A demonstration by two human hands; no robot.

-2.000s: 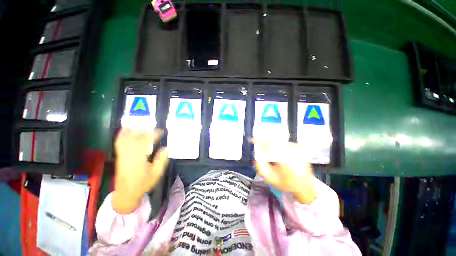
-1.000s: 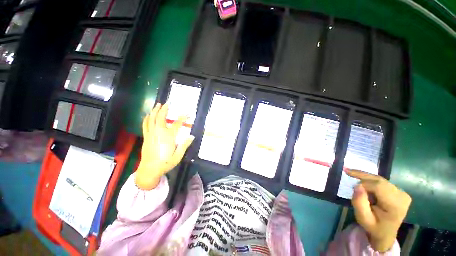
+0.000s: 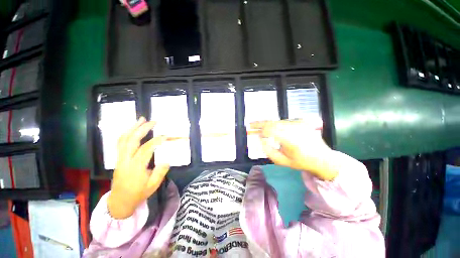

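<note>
The near phone tray [image 3: 195, 118] holds lit smartphones side by side in its slots, with white screens; a thin red line crosses several of them. My left hand [image 3: 136, 169] is over the left end, fingers apart, across the leftmost phone [image 3: 117, 121] and the edge of the second phone [image 3: 171, 113]. It holds nothing. My right hand [image 3: 295, 146] lies over the two right phones, its fingertips on or just above the fourth phone [image 3: 261, 106]. It covers much of the rightmost phone [image 3: 303, 103] and holds nothing visible.
Beyond is the far phone tray [image 3: 265, 69] with a dark phone [image 3: 179, 33] and a small pink device [image 3: 135, 6]. Left-hand trays [image 3: 50, 101] hold grey-screened phones. Another black tray [image 3: 428, 60] is at the right. Lower left are a red bin [image 3: 21, 237], a record sheet [image 3: 54, 219] and a pen [image 3: 55, 242].
The view has turned and shifted. My right hand has moved left from the rightmost phone to the fourth. My left hand stays near the left end. The screens changed from logos to lists, then mostly white.
</note>
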